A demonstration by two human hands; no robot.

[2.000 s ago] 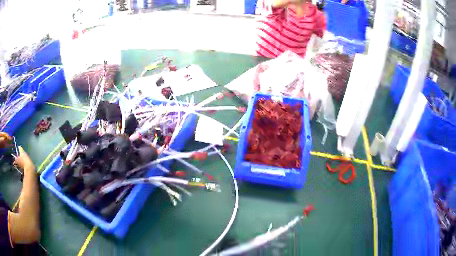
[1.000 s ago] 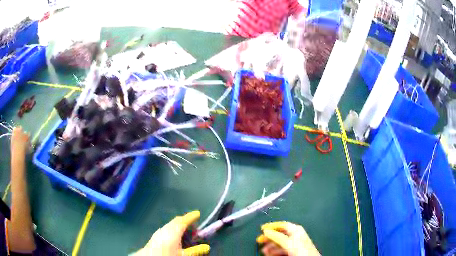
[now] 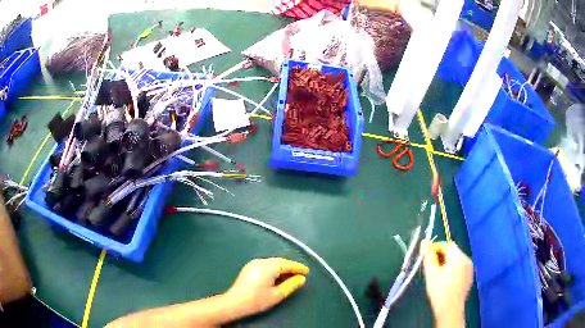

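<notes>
A white cable harness [image 3: 401, 282] lies at the lower right, with a red piece [image 3: 435, 186] on one end and loose wire ends beside it. My right hand [image 3: 449, 275] has yellow finger cots and is closed at its wires; something small and red-brown shows between the fingers. My left hand [image 3: 266, 283] is over the bench left of the harness, thumb and forefinger bent together; whether it holds something small is unclear. A long white cable [image 3: 276, 229] curves past it, its red end [image 3: 170, 210] by the left bin. Black parts show at the harness's lower left.
A blue bin of red-brown housings [image 3: 314, 161] stands ahead. A blue bin of black parts and cables [image 3: 131, 246] is left, a deep blue crate [image 3: 491, 211] right. Orange-red scissors [image 3: 403, 155] lie by white posts [image 3: 420, 64]. Another person's arm [image 3: 11, 262] is at the left edge.
Both hands came into view and have moved apart. The harness has swung right and upward with my right hand. My left hand has left the cables. The long cable's red end now lies by the left bin.
</notes>
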